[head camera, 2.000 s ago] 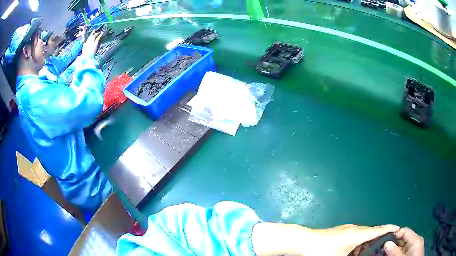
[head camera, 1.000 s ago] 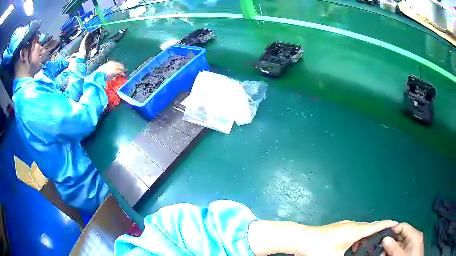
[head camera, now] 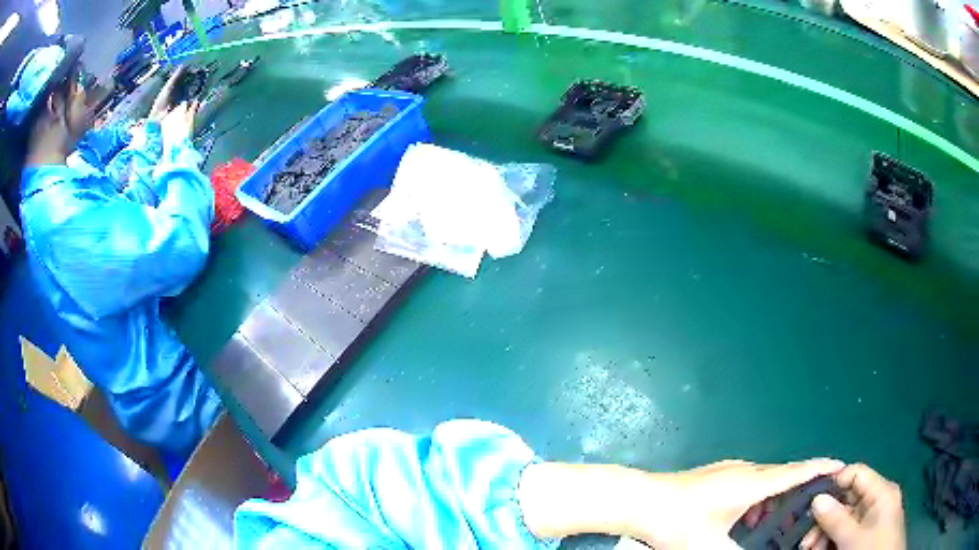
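Note:
A black plastic part with small cut-outs (head camera: 789, 520) is held at the bottom right, cut off by the picture's lower edge. My left hand (head camera: 741, 496) reaches in from the left in a light blue sleeve and holds the part from behind and along its top. My right hand (head camera: 875, 509) grips the part's right end, with the thumb on its face. Only the fingers of my right hand show. A pile of black plates (head camera: 953, 467) lies right of my hands at the picture's edge.
Black device housings stand on the green surface at upper middle (head camera: 593, 116) and right (head camera: 900, 204). A blue bin (head camera: 322, 220) of black parts, a white bag (head camera: 456, 210) and grey trays (head camera: 311, 317) lie left. A coworker (head camera: 107, 236) in blue works at far left.
The view has shifted slightly, so the bin, bag and housings sit a little further left. Both hands keep the part, whose cut-out face shows more now. The coworker's hands have moved together.

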